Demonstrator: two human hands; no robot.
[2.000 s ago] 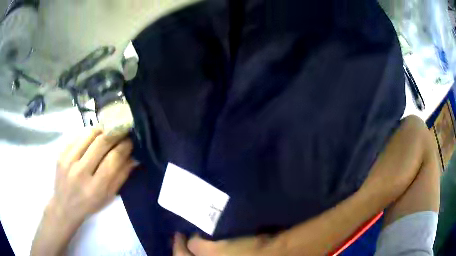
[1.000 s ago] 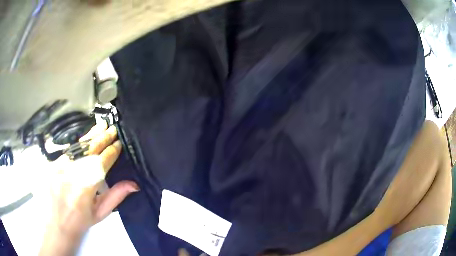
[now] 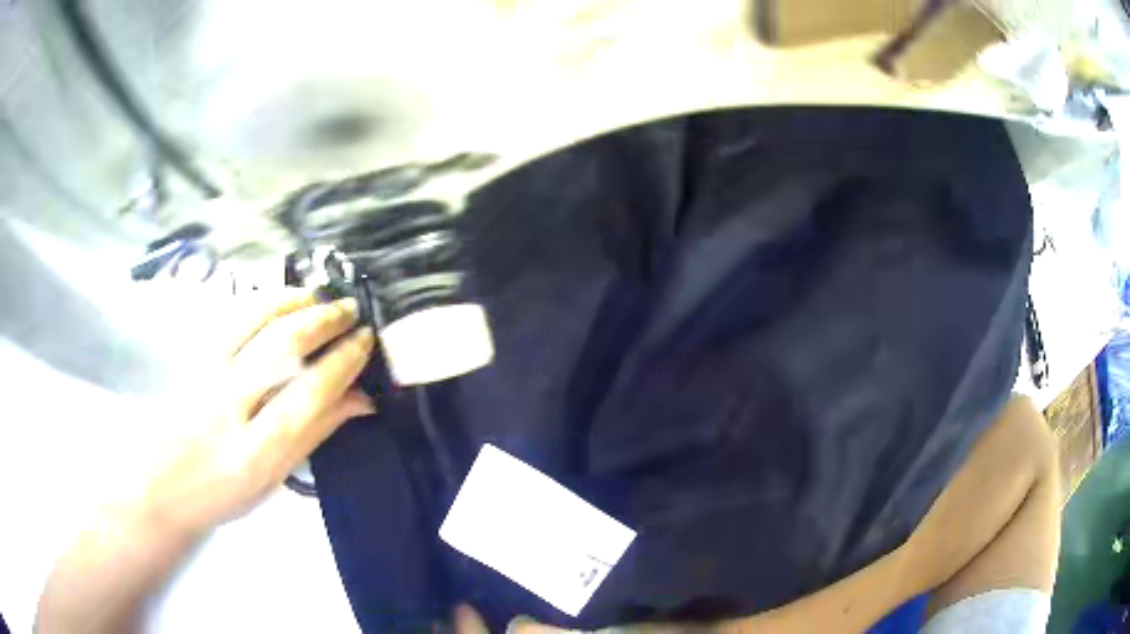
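Note:
A large black garment (image 3: 793, 359) fills the middle, with a narrow folded band (image 3: 384, 520) along its left side. A white label (image 3: 535, 530) lies tilted on the lower left of the cloth. My left hand (image 3: 291, 403) lies at the garment's left edge, fingertips on the cloth beside the needle area (image 3: 341, 279). A cream white block (image 3: 436, 344) stands just right of those fingertips. My right hand (image 3: 533, 625) is at the bottom edge, mostly cut off, with fingertips at the cloth below the label; its grip is hidden. The right forearm runs along the garment's lower right edge.
The pale machine head (image 3: 595, 62) spans the top. A dark thin tool (image 3: 1036, 341) lies on the white table at the right. Clear plastic (image 3: 1053, 62) is at the upper right. Blue shows below the right forearm, and green (image 3: 1097, 520) at the right edge.
The view has shifted, so the machine parts and cloth sit further right. My left thumb, spread out a second ago, is now drawn in near the fingers. The white block now shows beside them.

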